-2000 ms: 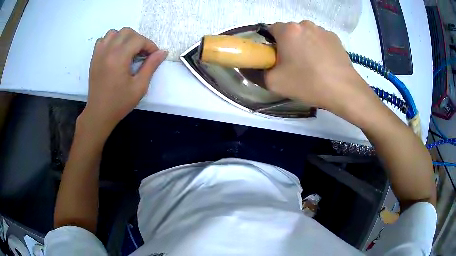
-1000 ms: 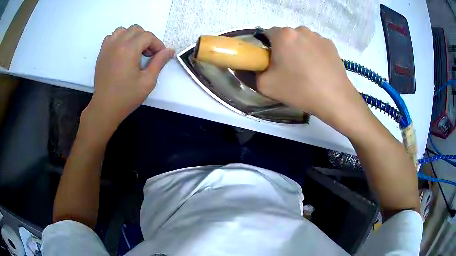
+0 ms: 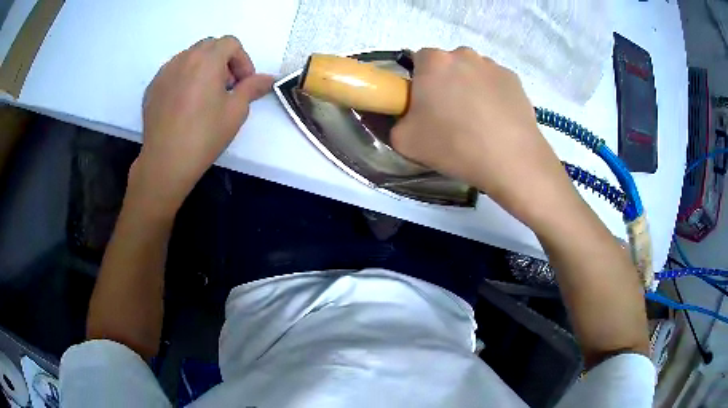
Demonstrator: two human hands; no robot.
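An off-white, coarsely woven cloth [image 3: 359, 28] lies flat on the white table cover, its near edge partly hidden under the iron. My right hand [image 3: 471, 119] grips the yellow-brown wooden handle of a shiny pointed steam iron [image 3: 339, 139]. The iron sits flat near the table's front edge, its tip pointing left at the cloth's near left corner. My left hand [image 3: 195, 111] is just left of the tip, thumb and forefinger together at that corner. Whether they pinch any cloth is too small to tell.
The white table's front edge [image 3: 104, 123] runs below both hands. A black iron rest pad [image 3: 636, 103] lies at the right. Blue hoses with coiled guards [image 3: 623, 171] run from the iron to the right edge. A brown strip [image 3: 28, 48] lies at the far left.
The iron and my right hand have moved left along the cloth's near edge. The cloth's left edge has shifted right in view, closer to the iron tip. My left hand stays beside the tip.
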